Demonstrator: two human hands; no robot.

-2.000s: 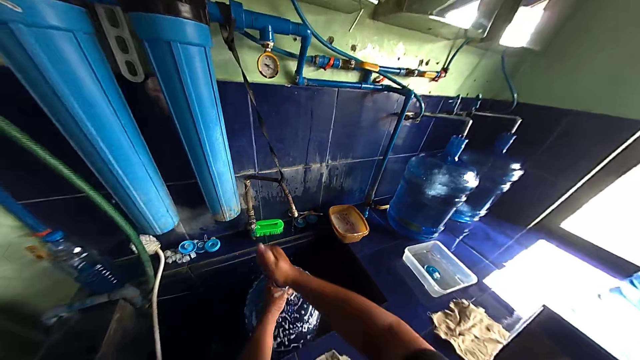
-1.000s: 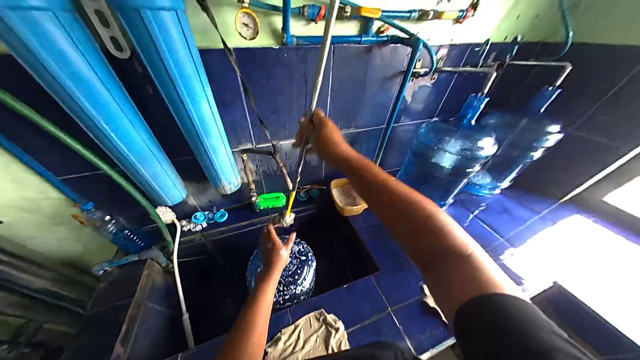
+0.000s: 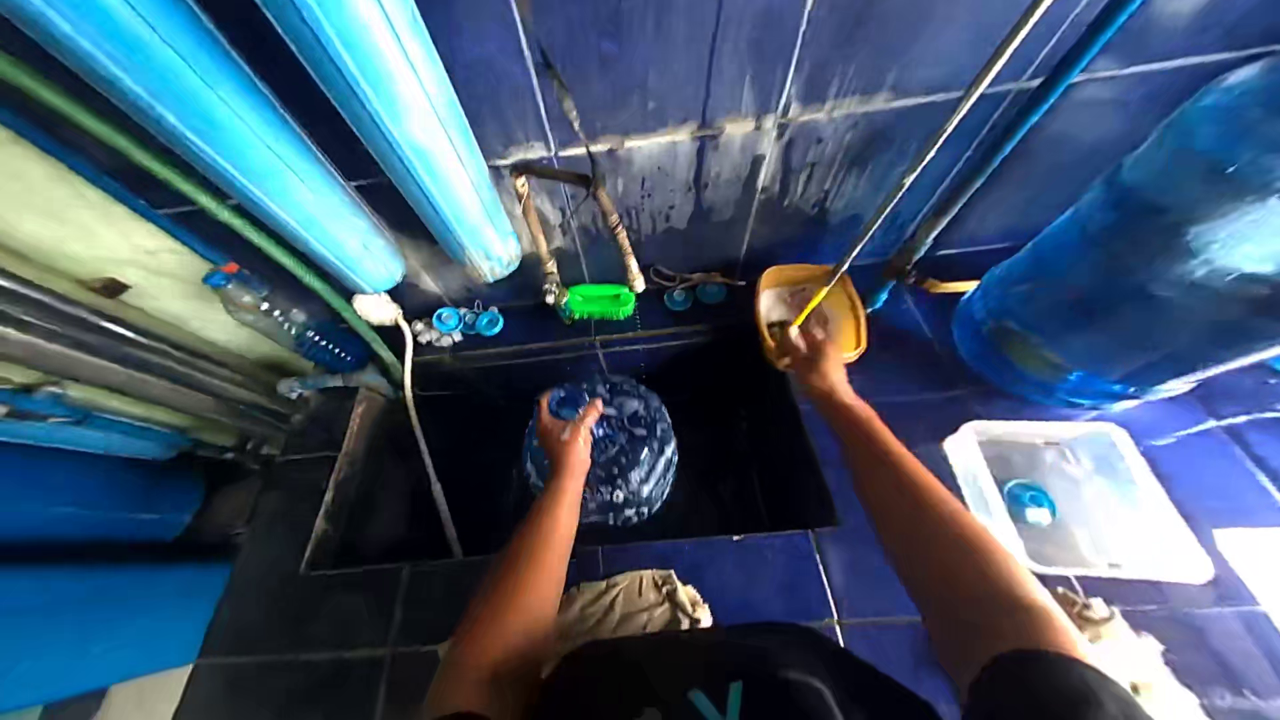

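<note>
My left hand (image 3: 568,435) is closed around the neck of a large blue water jug (image 3: 630,455), which stands in the dark sunken basin (image 3: 755,450). With my right hand (image 3: 818,360) I reach into a yellow plastic tub (image 3: 850,310) at the basin's back right corner. A long rod (image 3: 925,150) with a yellow lower part slants up from my right fingers, its low end inside the tub. What the fingers press on in the tub is partly hidden. A green scrub brush (image 3: 600,302) lies on the back ledge, between the two hands.
Blue caps (image 3: 468,320) lie on the ledge. A pale hose (image 3: 425,450) hangs into the basin. At right are a clear tray (image 3: 1100,500) holding a blue cap and a big blue jug (image 3: 1130,260). A beige cloth (image 3: 635,605) lies at the front edge; blue filter housings (image 3: 400,130) hang above.
My right hand has gone from high on the rod down to the tub, and the rod's low end has moved from the jug's mouth into the tub. My left hand stays at the jug's neck.
</note>
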